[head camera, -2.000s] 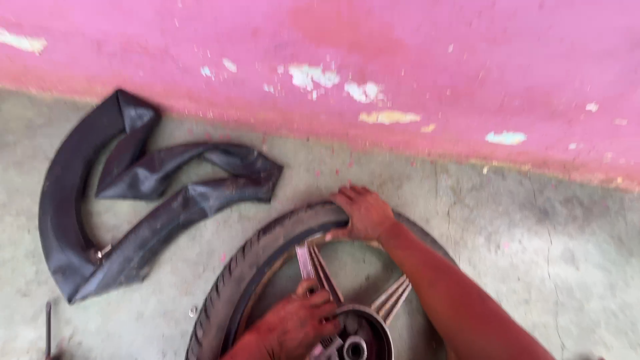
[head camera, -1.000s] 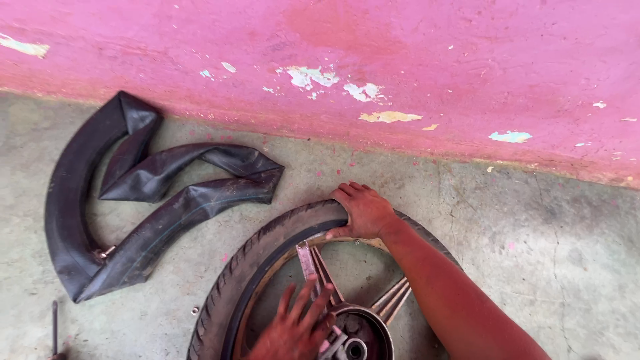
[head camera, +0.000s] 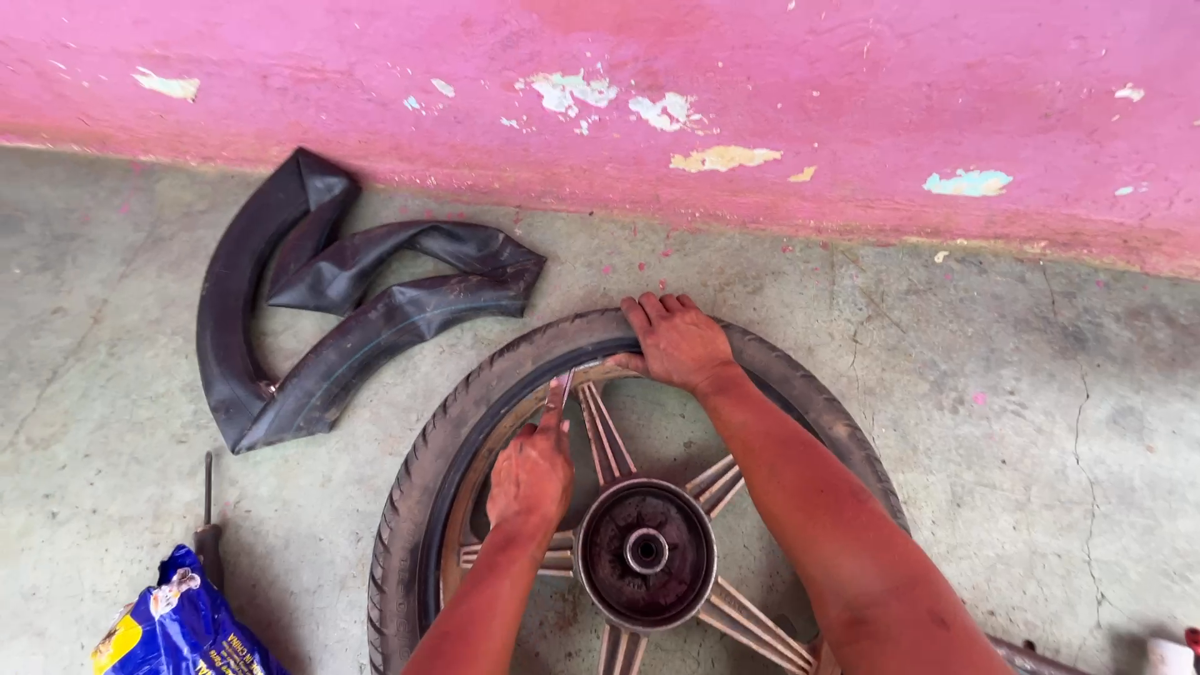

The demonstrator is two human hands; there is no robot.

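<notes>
A spoked alloy wheel (head camera: 607,441) with a worn black tire (head camera: 422,487) lies flat on the concrete floor. My right hand (head camera: 677,345) rests over the tire's top, fingers on the tread and thumb at the rim's edge. Inside the rim at the upper left, my left hand (head camera: 534,464) grips a slim metal tool (head camera: 568,386), its index finger stretched along it and its tip near the tire bead. The wheel hub (head camera: 647,551) lies below both hands. A limp black inner tube (head camera: 239,300) lies folded to the left.
A screwdriver (head camera: 209,506) lies at the lower left, its handle partly behind a blue plastic packet (head camera: 187,623). A pink wall (head camera: 600,112) with peeling paint rises behind the floor. Part of a metal rod (head camera: 1036,656) and a white object (head camera: 1170,656) show at the lower right.
My left hand has moved from near the hub up to the rim, where it now holds the slim tool. My right hand stays on the tire's top. The view has shifted.
</notes>
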